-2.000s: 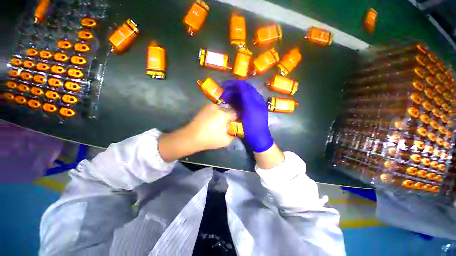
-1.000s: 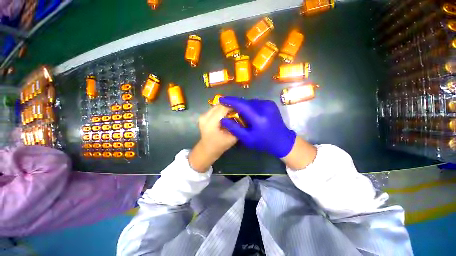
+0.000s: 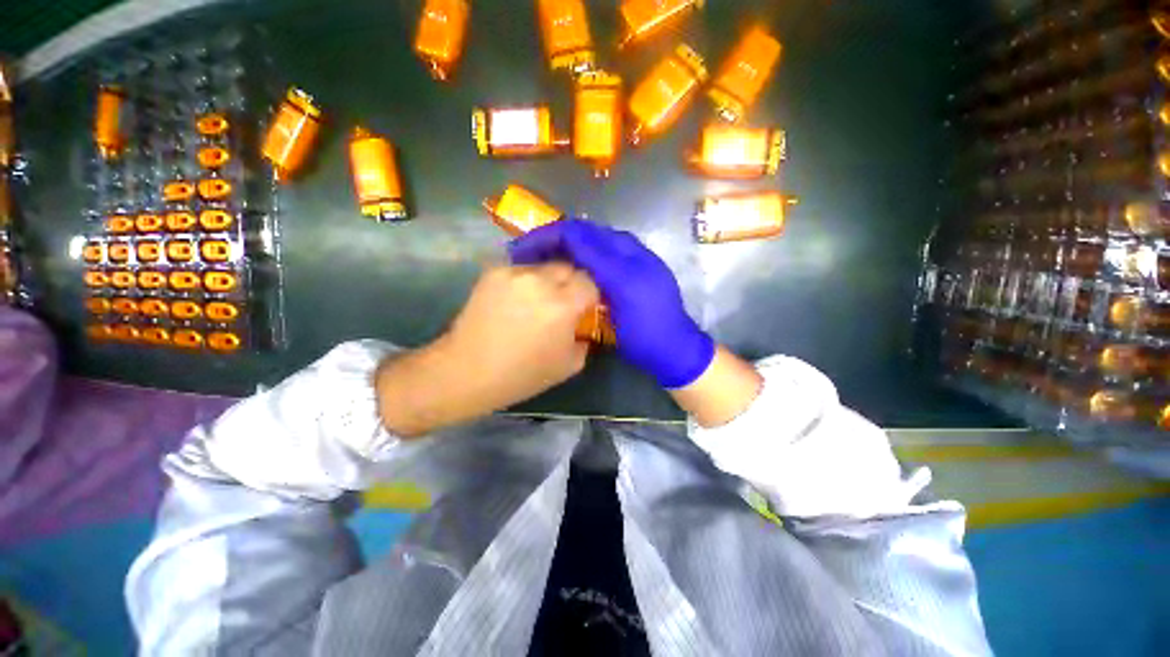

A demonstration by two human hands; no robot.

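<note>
My bare left hand (image 3: 520, 327) and my purple-gloved right hand (image 3: 642, 302) are together near the bench's front edge, closed around an orange component (image 3: 595, 325). Only a small orange part of it shows between them; its ends and most fingertips are hidden. Another orange component (image 3: 526, 209) lies just beyond the gloved fingers, partly covered by them. Several loose orange components lie on the dark bench beyond the hands, one with a white label (image 3: 516, 130). A clear blister tray (image 3: 261, 257) at the left is partly filled with upright orange parts.
A tall stack of filled clear trays (image 3: 1026, 244) stands at the right. A pink sleeve (image 3: 109, 430) of another person is at the lower left. More orange parts show at the far left edge. A pale rail (image 3: 122, 23) runs at the top left.
The view has shifted, so the bench things appear further left and higher. The hands stay together around the component; the bare hand now covers more of the gloved fingers.
</note>
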